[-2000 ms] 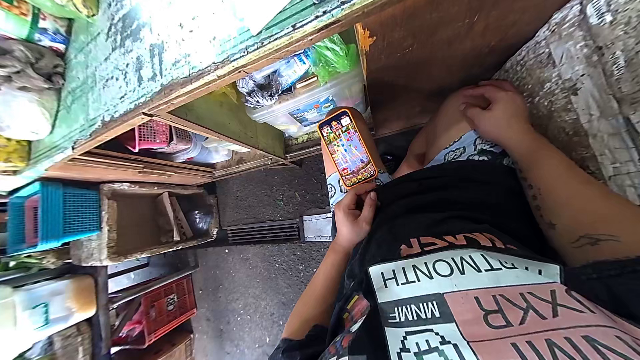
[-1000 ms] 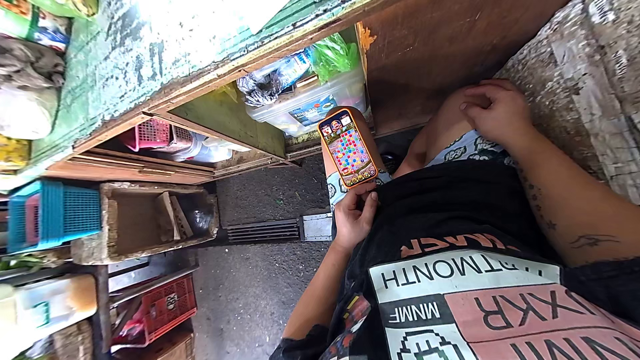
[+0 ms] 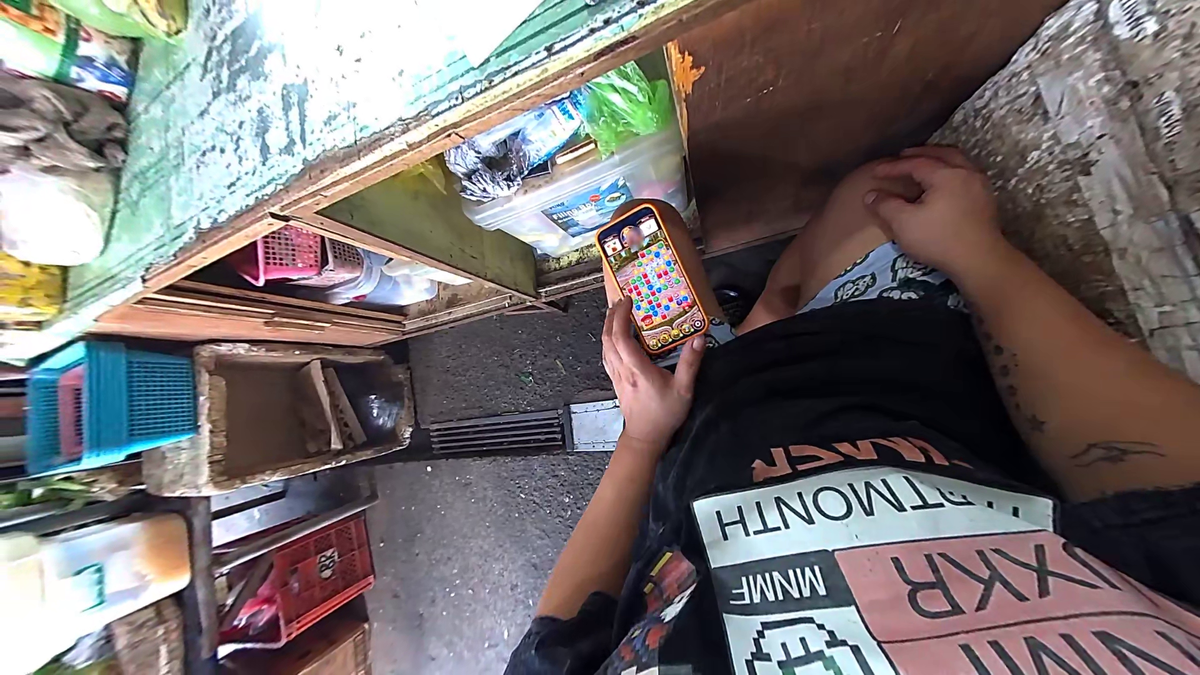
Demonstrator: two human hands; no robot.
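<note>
A smartphone in an orange-edged case lies tilted over my bare left thigh, its lit screen showing a grid of coloured game tiles. My left hand is at its lower end, fingers along the left edge and thumb by the lower right corner. On my other leg, near the knee, rests my right hand, fingers loosely curled and nothing visible in it. Patterned shorts and a black printed T-shirt cover my lap and trunk.
A worn green counter runs above shelves with a lidded plastic tub and pink basket. At left are blue baskets, a divided wooden box and a red crate. A floor grate lies below.
The fingers of my left hand have spread up along the phone's left edge from its bottom end. The game picture on the screen has changed. My right hand stays in place.
</note>
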